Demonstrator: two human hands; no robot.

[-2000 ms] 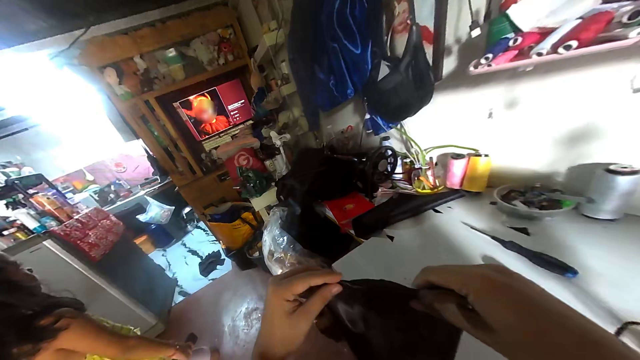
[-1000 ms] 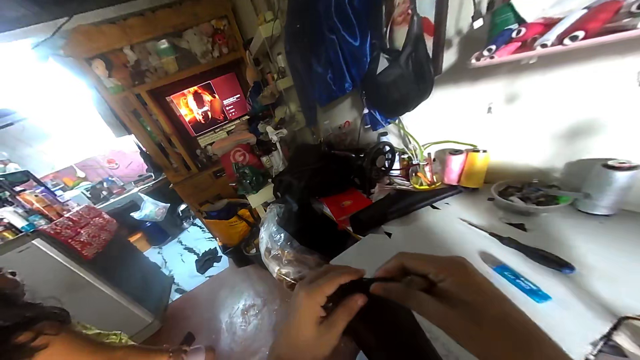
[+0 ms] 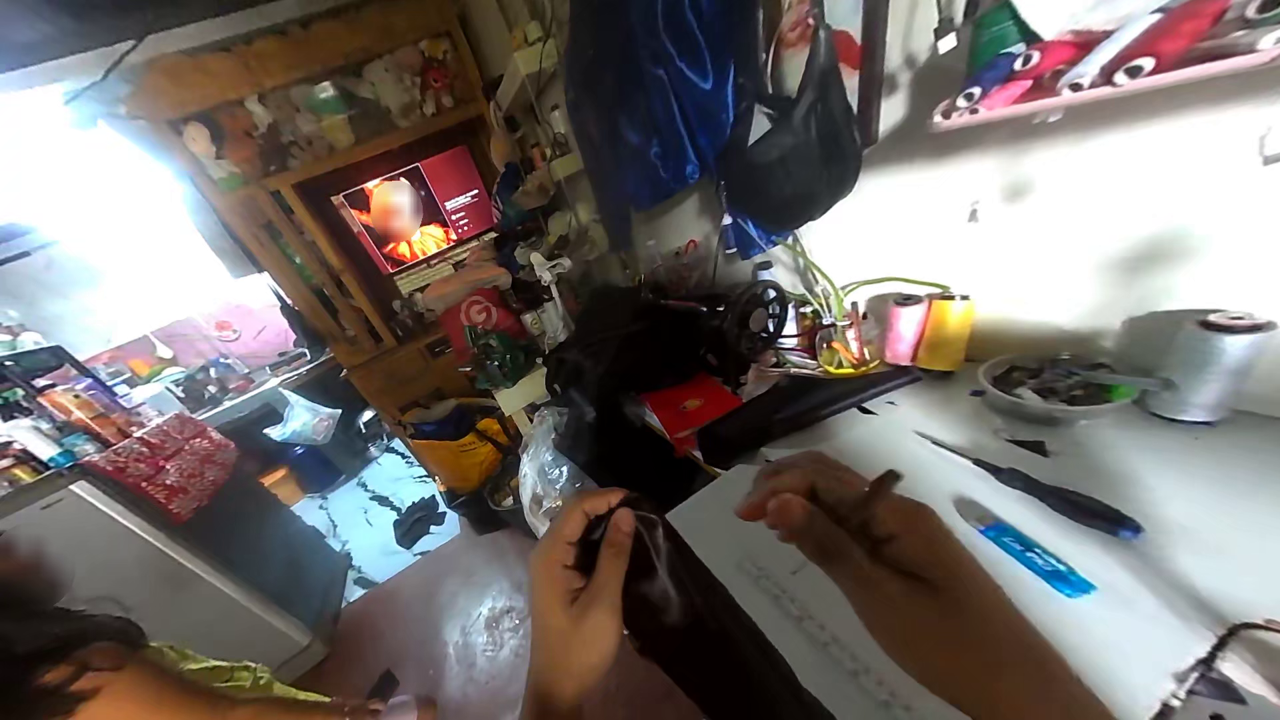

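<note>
My left hand (image 3: pixel 590 580) grips the upper edge of a dark, shiny cloth (image 3: pixel 700 620), which hangs down toward the bottom of the view. Over the white table, my right hand (image 3: pixel 850 520) is apart from the cloth, its fingers curled around a small brown object (image 3: pixel 880 490) that I cannot identify. To its right lie a blue craft knife (image 3: pixel 1035 550) and a screwdriver-like tool with a dark handle (image 3: pixel 1070 500). A paper pattern or sheet with small marks (image 3: pixel 800 610) is partly hidden under the cloth and my right forearm.
A black sewing machine (image 3: pixel 745 320), pink thread (image 3: pixel 906 330) and yellow thread cones (image 3: pixel 945 332) stand at the back. A bowl of scraps (image 3: pixel 1055 390) is beside a large white thread spool (image 3: pixel 1210 365). At lower left is another person (image 3: pixel 100 660); a clear plastic bag (image 3: pixel 548 470) lies beyond my left hand.
My hands were together at the cloth's edge; my right hand has moved away to the right. The blue craft knife was not visible two seconds ago.
</note>
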